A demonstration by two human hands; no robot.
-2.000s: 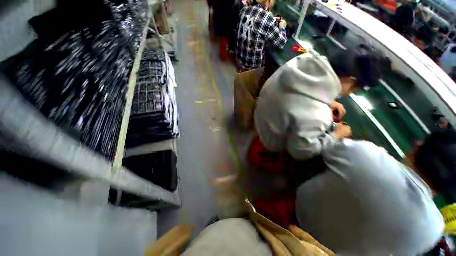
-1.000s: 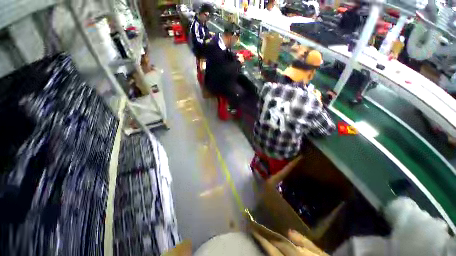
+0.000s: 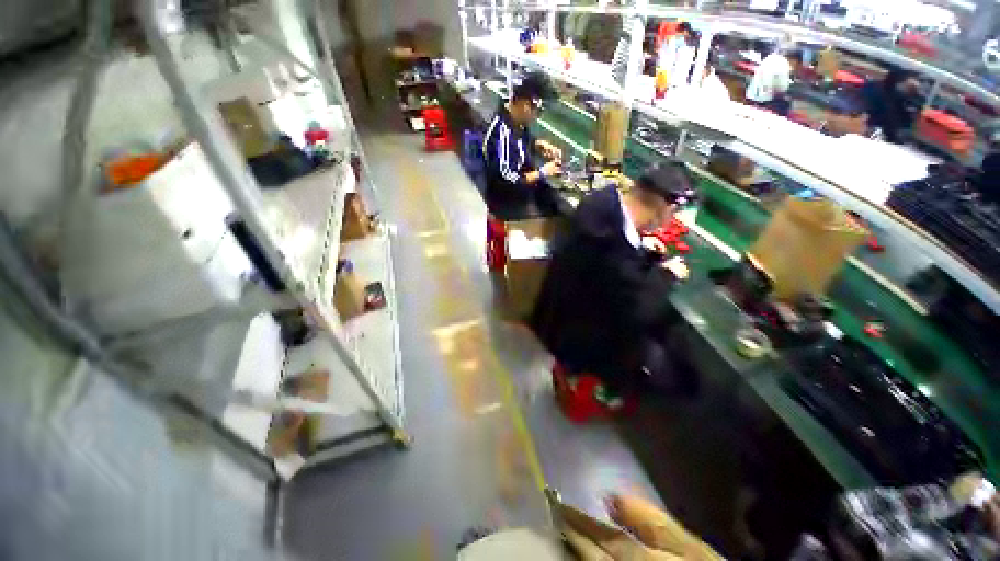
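My left hand is not in view. A blurred tan shape (image 3: 649, 524) at the bottom edge seems to be my right hand, against brown cloth; its fingers and any held thing are unclear. The dark green bench (image 3: 724, 348) runs along the right. A seated worker in black (image 3: 603, 290) has both hands over it beside bright red parts (image 3: 669, 232). Nearer on the bench are an open brown carton (image 3: 806, 247), a small tape roll or round dish (image 3: 752, 342) and a wide heap of black items (image 3: 877, 405).
A metal rack (image 3: 362, 384) with cartons lines the left of the aisle. A yellow floor line (image 3: 524, 438) runs ahead. Red stools (image 3: 581, 397) stand under the workers. Another worker in black (image 3: 510, 164) sits farther off. A checked sleeve (image 3: 910, 524) is at bottom right.
The view has moved forward along the aisle. The black stacked trays at left and workers in pale clothing have left view; the checked-shirt worker is now at bottom right. The rack and black-clad workers are closer.
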